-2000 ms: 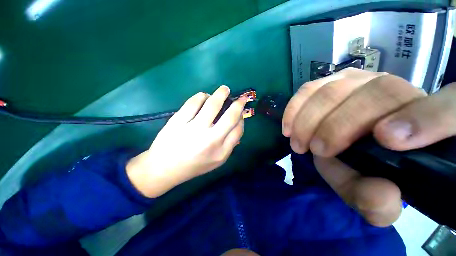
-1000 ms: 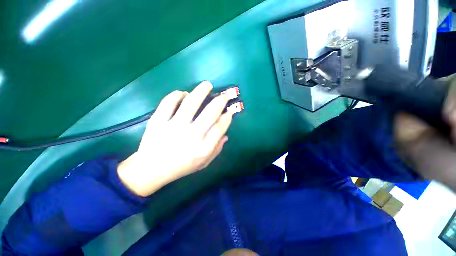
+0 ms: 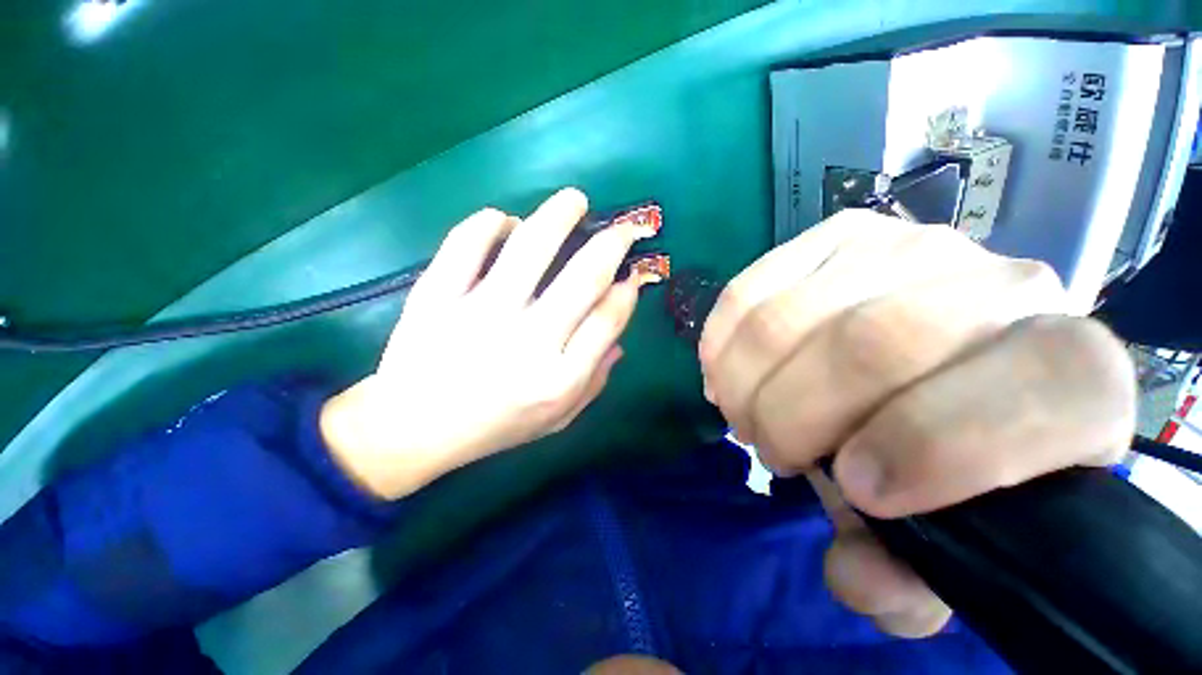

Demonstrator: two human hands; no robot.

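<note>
My left hand (image 3: 494, 336) pinches the black cable assembly (image 3: 284, 314) near its two branches on the green surface. Two coppery connector ends (image 3: 645, 219) stick out past my fingertips, a little apart. The cable runs off to the left edge. My right hand (image 3: 910, 369) grips the black electric screwdriver (image 3: 1068, 567). Its dark front end (image 3: 688, 301) points left and is close to the lower connector end. The bit tip is too blurred to see, so I cannot tell whether it touches.
The white-grey screw feeder (image 3: 830, 125) with Chinese lettering stands at the upper right, its metal pick-up point partly behind my right hand. The glossy dark-green surface (image 3: 303, 119) fills the upper left. A black cord (image 3: 1167, 455) shows at the right edge.
My right hand has brought the screwdriver from the feeder's pick-up area back left to the connector ends. My left hand still holds the cable and has barely moved.
</note>
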